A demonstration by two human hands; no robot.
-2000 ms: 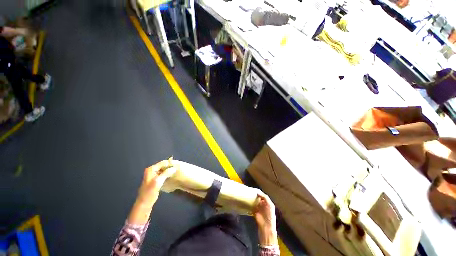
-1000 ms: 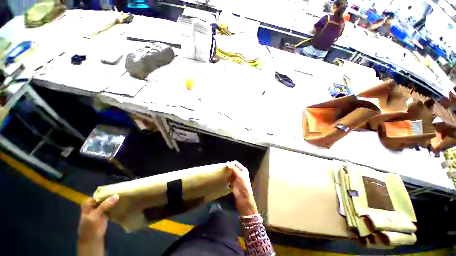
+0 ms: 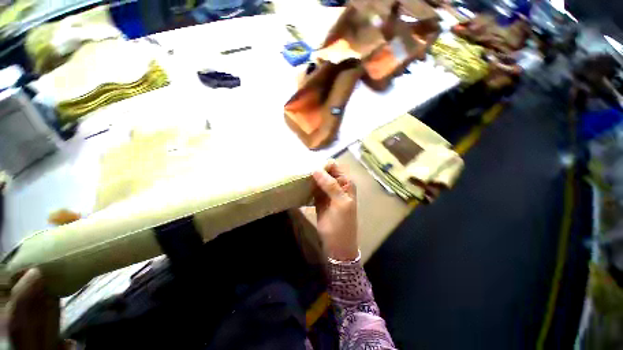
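A khaki-yellow bag panel [image 3: 259, 203], folded into a long band with a dark tab [image 3: 179, 239], stretches across the lower left in front of me. My right hand [image 3: 336, 208] pinches its right end, thumb on top. My left hand [image 3: 33, 311] is dark, blurred and cut off by the frame's edge; it grips the panel's left end. Part of the panel's underside is in shadow.
The white table [image 3: 253, 123] lies beyond the panel. On it are brown bags [image 3: 311, 113], a dark strip [image 3: 218, 79] and stacked khaki panels [image 3: 113, 92]. More khaki panels [image 3: 417, 154] lie on a cardboard box [image 3: 376, 212]. The dark floor aisle [image 3: 478, 239] is at right.
The view has turned right and come nearer the table. The panel, held in both hands, has moved from over the floor to the table's front edge and appears larger.
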